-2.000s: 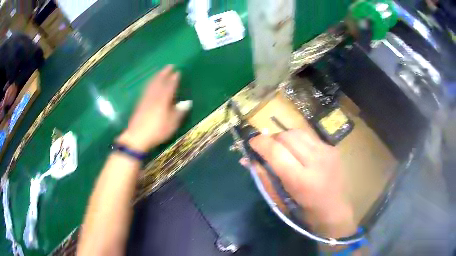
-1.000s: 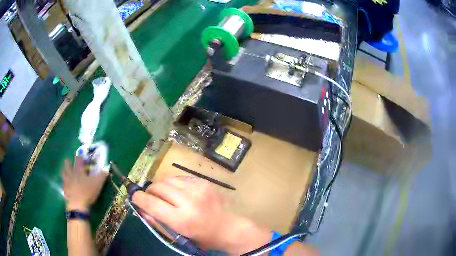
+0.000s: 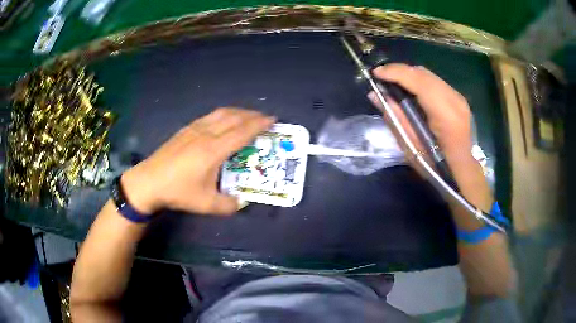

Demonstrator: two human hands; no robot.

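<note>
An open white socket housing [image 3: 294, 183] lies on the dark mat in front of me, with a green circuit board, wires and a blue round component inside. My left hand [image 3: 196, 164] holds the housing by its left side, fingers at the top edge and thumb at the lower edge. A white cord [image 3: 328, 150] leaves the housing's right side into a clear plastic bag [image 3: 360, 140]. My right hand [image 3: 429, 113] grips the soldering iron [image 3: 414, 120] above and right of the bag, its tip pointing up and left, away from the housing.
A pile of brass contact strips [image 3: 54, 132] lies on the mat at the left. The green conveyor belt [image 3: 208, 16] runs behind the worn bench edge, with another white housing [image 3: 48, 35] at the far left. The brown cardboard tray [image 3: 515, 101] is at the right.
My view has turned from the belt to the mat. My left hand has brought a housing with its bagged cord from the belt onto the mat. My right hand still holds the iron.
</note>
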